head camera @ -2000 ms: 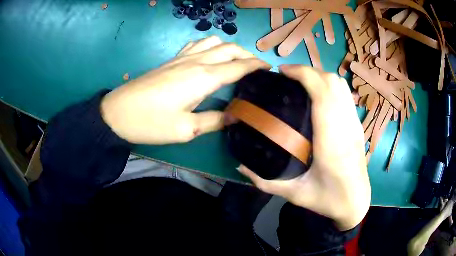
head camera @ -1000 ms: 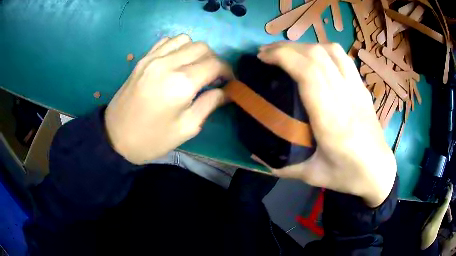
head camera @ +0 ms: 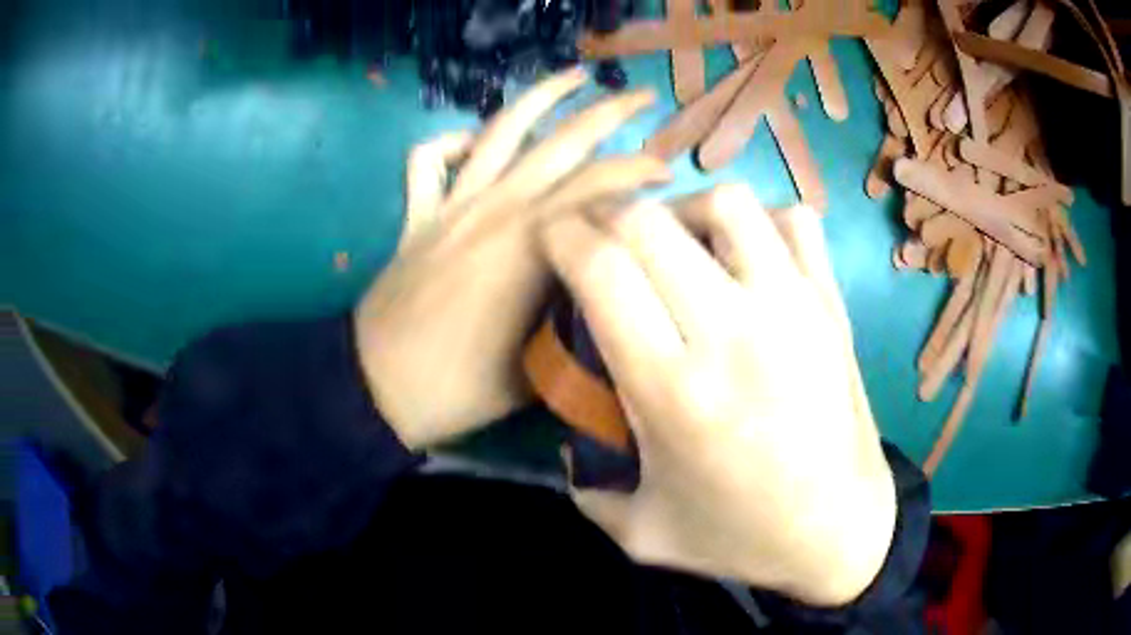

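Observation:
The black speaker housing (head camera: 604, 466) is mostly hidden under my right hand. A tan-brown carrying strap (head camera: 574, 395) curves across its visible left side. My right hand (head camera: 744, 385) is closed over the housing from above and the right, with the thumb at its lower edge. My left hand (head camera: 478, 285) lies against the housing's left side with its fingers spread and pointing up and away. It is blurred, and I cannot tell whether it holds anything; its thumb is hidden.
A blurred dark heap of strap buttons (head camera: 496, 44) lies at the top centre of the green table (head camera: 186, 199). A fanned strap pile (head camera: 980, 205) lies at the upper right. A small brown waste dot (head camera: 342, 261) lies left of my left hand.
The housing has moved left and down and is now largely covered by my right hand. My left hand has let go of the strap's end and opened its fingers. The button heap shows more fully.

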